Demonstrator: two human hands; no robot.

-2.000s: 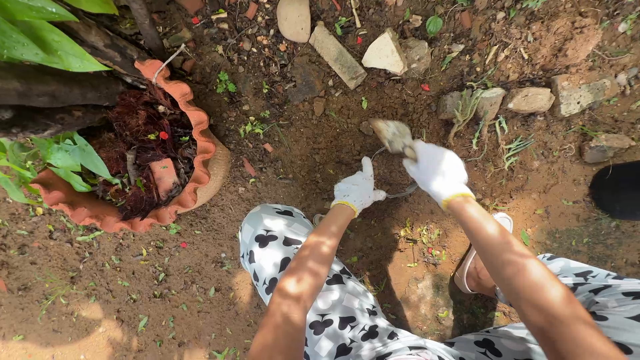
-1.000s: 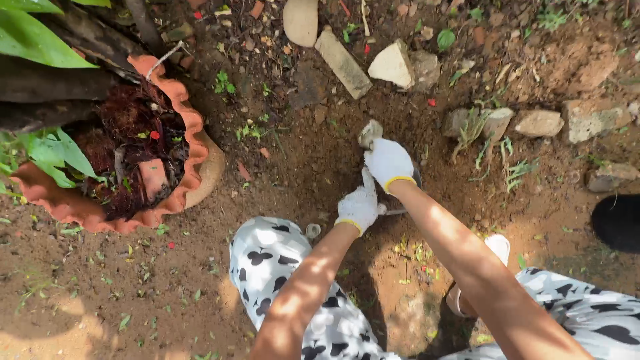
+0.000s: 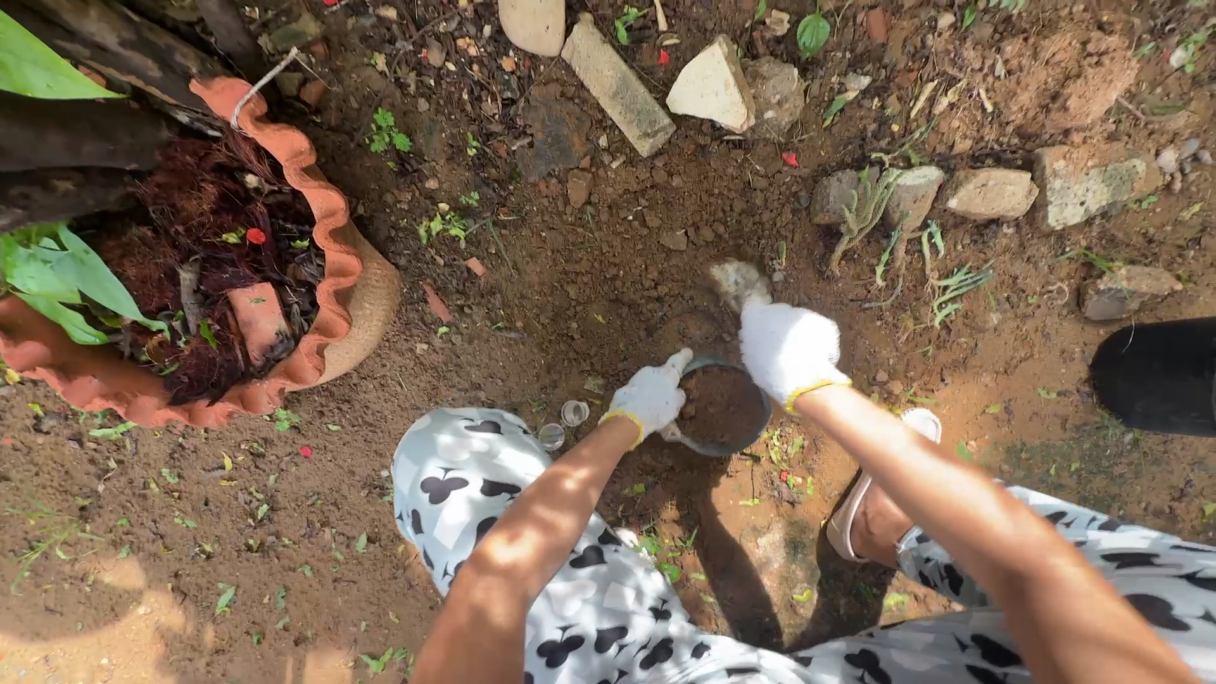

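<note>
My left hand [image 3: 650,398], in a white knit glove with a yellow cuff, grips the left rim of a round dark pot [image 3: 766,418] with brown soil inside. Just right of and above the pot, my right hand [image 3: 790,351], gloved the same way, is closed around a soil-smeared tool [image 3: 741,283], probably a trowel; its pale, dirty end points up and left over the dug soil, and its handle is hidden in the glove. Two small clear plastic cups [image 3: 574,412] lie on the ground between my left hand and my knee.
A terracotta planter [image 3: 332,285] with a wavy rim, holding fibre and a brick shard, stands at the left. Stones and a concrete strip [image 3: 617,85] lie along the top. Small succulents [image 3: 950,290] grow at the right, near a black container [image 3: 1154,375].
The pot was mostly hidden behind my hands a second ago; its soil now shows between them. My right hand has moved away from my left, still holding the tool.
</note>
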